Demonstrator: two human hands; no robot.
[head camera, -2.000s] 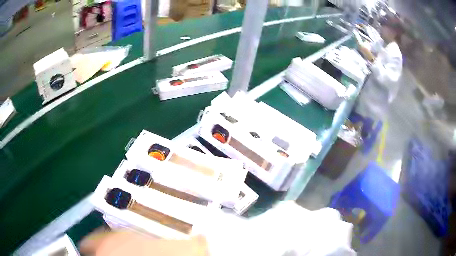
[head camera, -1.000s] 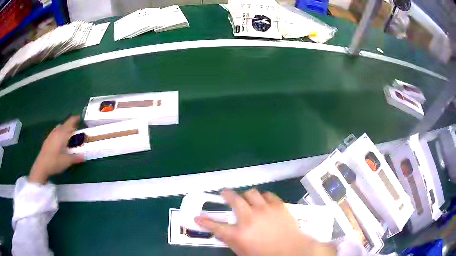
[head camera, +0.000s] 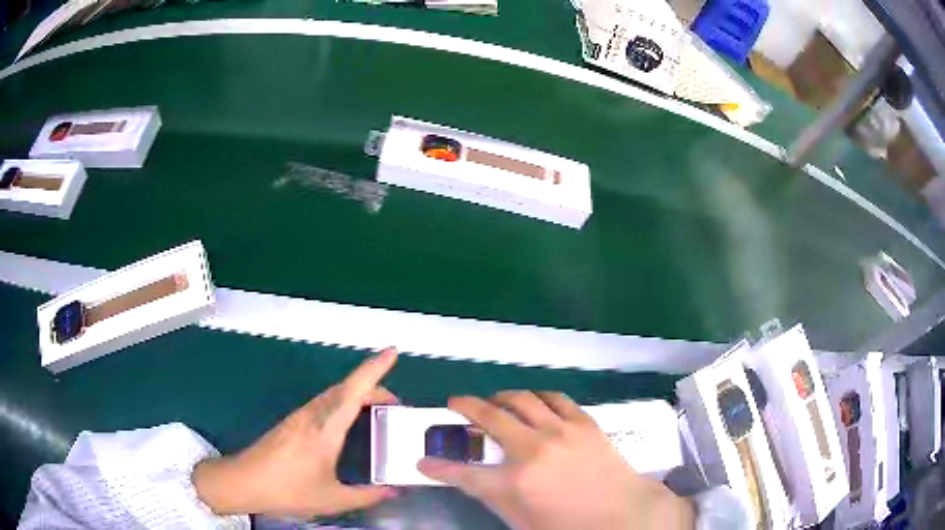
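My right hand (head camera: 560, 450) lies over a long white watch box (head camera: 399, 445) on the near green bench, thumb and fingers gripping around its dark watch face. A white part with fine print (head camera: 648, 435) extends right of the hand; whether it is the same box is hidden. My left hand (head camera: 301, 450) is at the box's left end, thumb and fingers spread, with a dark gap between palm and box. Another watch box (head camera: 135, 305) with a tan strap lies tilted across the pale rail at the left.
A box with orange-red face and hang tab (head camera: 482, 171) lies on the belt beside clear film (head camera: 332, 184). Two boxes lie far left (head camera: 98, 138). Several boxes lean at the right (head camera: 741, 435). A square white box (head camera: 632, 47) is on the far side.
My left hand has left a box at the left and come to the left end of the box under my right hand. The view has shifted. Clear film and a tabbed box now show on the belt.
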